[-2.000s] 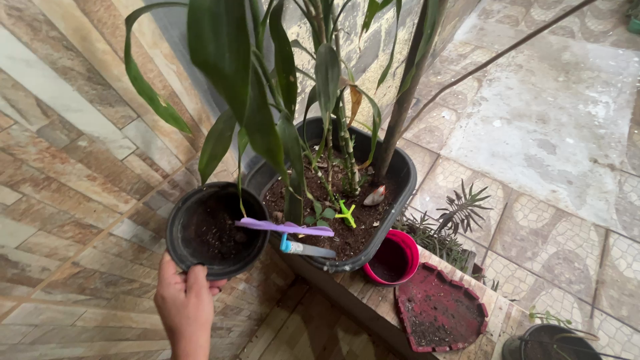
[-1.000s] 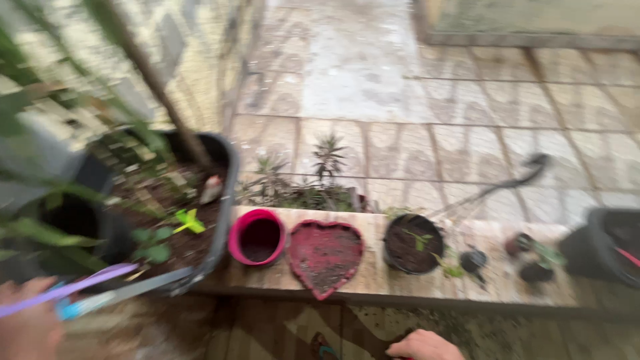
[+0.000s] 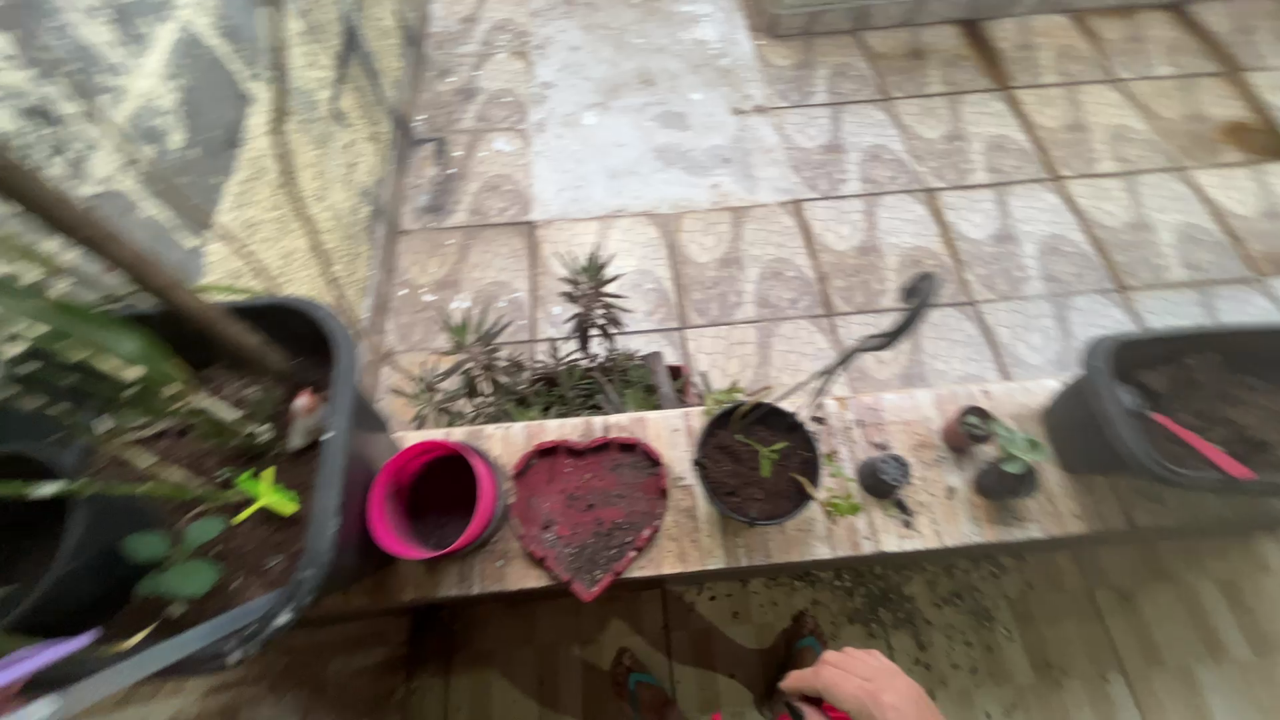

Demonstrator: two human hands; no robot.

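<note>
Only a blurred sliver of my left hand shows at the lower left edge, beside a purple strip and a grey blade-like tool; its grip is hidden. A black pot is at the left, by a dark planter of soil with leafy plants and a yellow-green clip-like piece. My right hand is low in view, its fingers curled; something dark is at the fingertips, and whether it is held cannot be told. Above it on the ledge sits a round black pot with a seedling.
Along the stone ledge stand a pink pot, a heart-shaped red tray, small pots and a dark planter holding a pink-handled tool. Spiky plants grow behind the ledge. Sandalled feet are below.
The view has swung far to the right along the ledge. Two seconds ago my left hand held the black pot by its side. My right hand has come into view at the bottom.
</note>
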